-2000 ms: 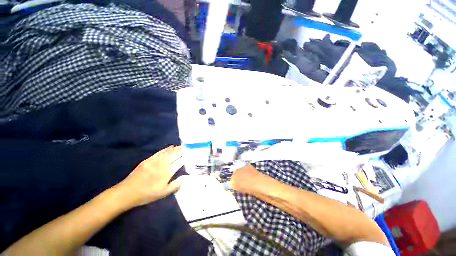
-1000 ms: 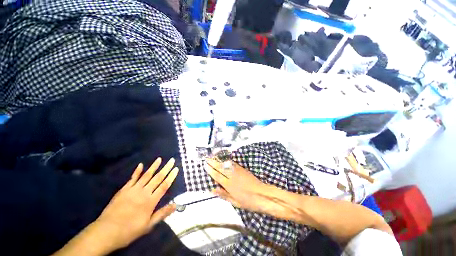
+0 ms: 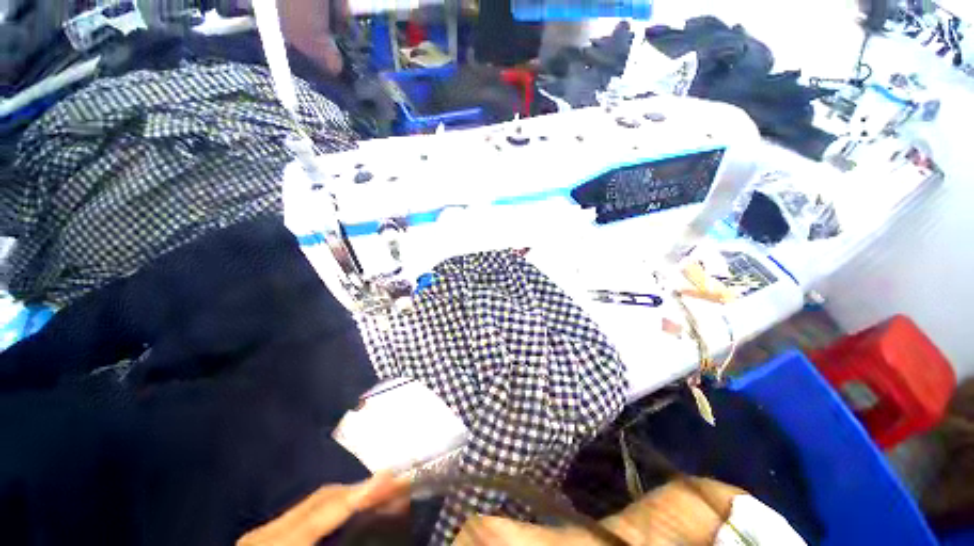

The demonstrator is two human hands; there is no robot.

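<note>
Black-and-white gingham fabric (image 3: 523, 352) lies bunched on the sewing bed, one edge near the presser foot and needle (image 3: 374, 290), and drapes over the front edge. Dark navy-black fabric (image 3: 182, 416) spreads left of the needle and joins or meets the gingham there. The white sewing machine (image 3: 459, 176) stands behind. My left hand (image 3: 326, 514) is at the bottom edge, blurred and cut off, below the white bed piece. My right hand (image 3: 577, 528) is at the bottom edge, below the gingham, also blurred and cut off. What either hand grips is hidden.
A gingham pile (image 3: 139, 171) lies at the back left. Thread snips (image 3: 625, 298), brown tabs and cords (image 3: 700, 352) and a small parts tray (image 3: 753, 272) lie right. A blue bin (image 3: 833, 437) with dark cloth and a red stool (image 3: 892, 373) stand at the lower right.
Both hands have left the needle area and the fabric beside it and moved down to the frame's bottom edge. The view has shifted, showing more of the bin and control panel.
</note>
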